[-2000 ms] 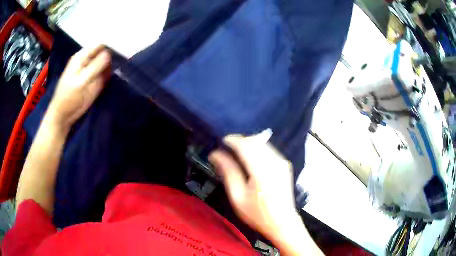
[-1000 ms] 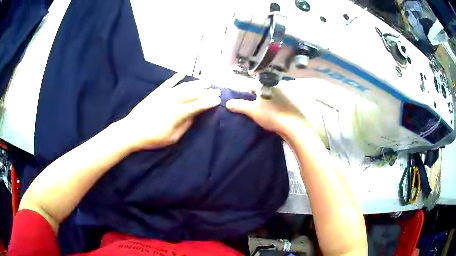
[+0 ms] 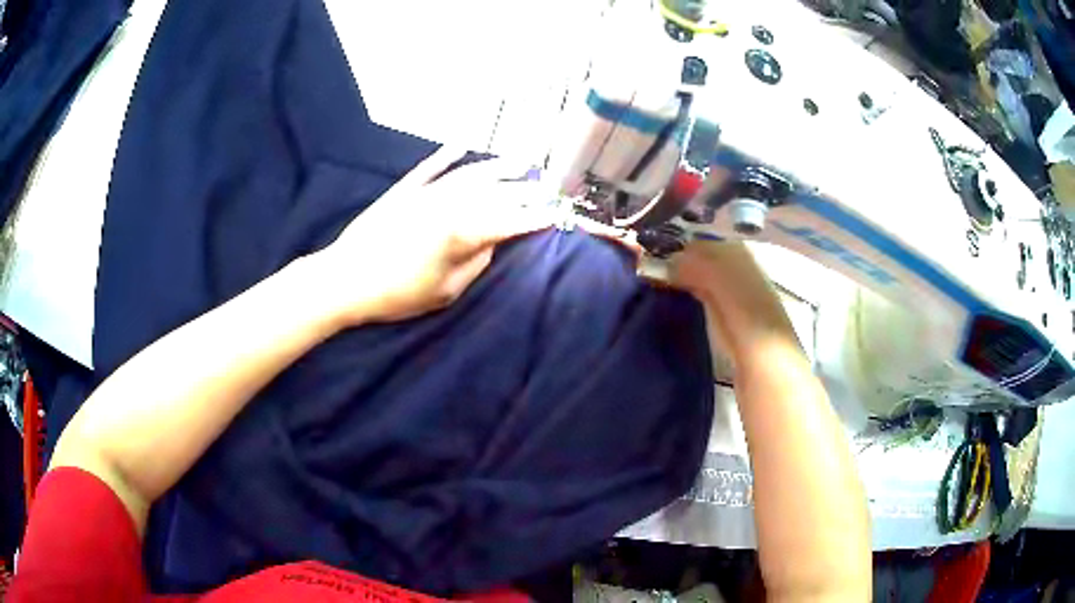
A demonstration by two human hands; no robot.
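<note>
Dark navy trousers spread over the white table and down to the lap. Their top edge lies under the needle area of the white sewing machine with a blue stripe. My left hand lies on the cloth just left of the needle, fingers pressing its edge. My right hand is at the cloth edge to the right of the needle, its fingers largely hidden behind the machine head and cloth, so its hold cannot be told. A lit spot shows on the cloth at the presser foot.
Thread snips or scissors with dark and yellow loops hang at the table's right edge. More navy cloth lies at the far left. A red crate edge shows at the left and another red edge at lower right.
The trousers were held stretched between both hands, then came to the needle. Since one second ago the cloth near the needle has bunched and my right hand has gone further behind the machine head.
</note>
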